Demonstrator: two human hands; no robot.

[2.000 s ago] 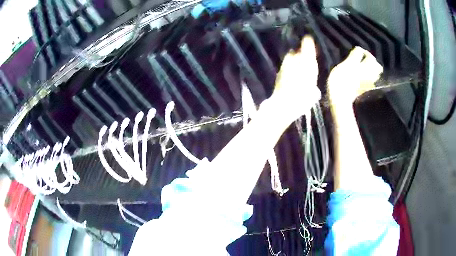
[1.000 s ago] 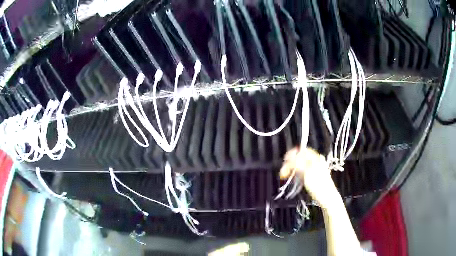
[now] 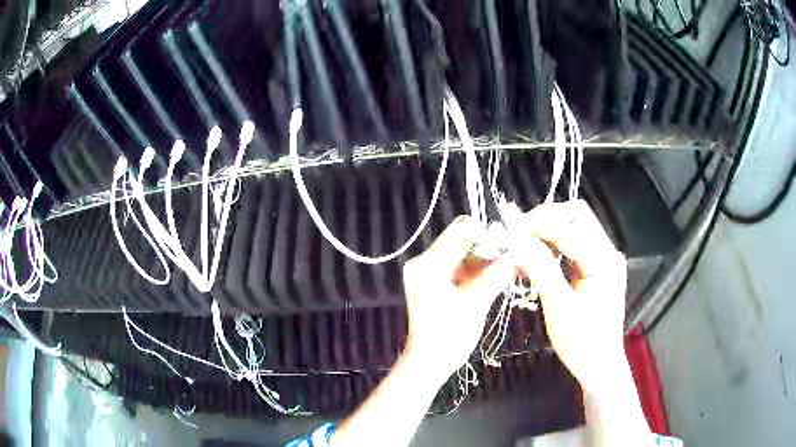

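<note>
Both my hands are close together in front of the rack, right of centre. My left hand (image 3: pixel 458 279) and my right hand (image 3: pixel 572 271) hold the white cable bundle (image 3: pixel 473 179) between their fingertips, below the shelf edge. Cable ends hang below my fingers. The exact connectors between the fingers are too blurred to tell. More white cables (image 3: pixel 375 260) loop from the lower ends of dark flat devices (image 3: pixel 345 65), which stand on edge in the shelf above.
The black slotted foam holder (image 3: pixel 288 227) fills the tier below. Wire shelf edges (image 3: pixel 384 150) cross the view. More white cables (image 3: pixel 205 284) hang at left. A black cable (image 3: pixel 759 218) hangs at right, with a red item (image 3: pixel 644 380) low on the right.
My left hand has come up from the bottom edge and joined my right hand at the white cables. The view has shifted slightly right.
</note>
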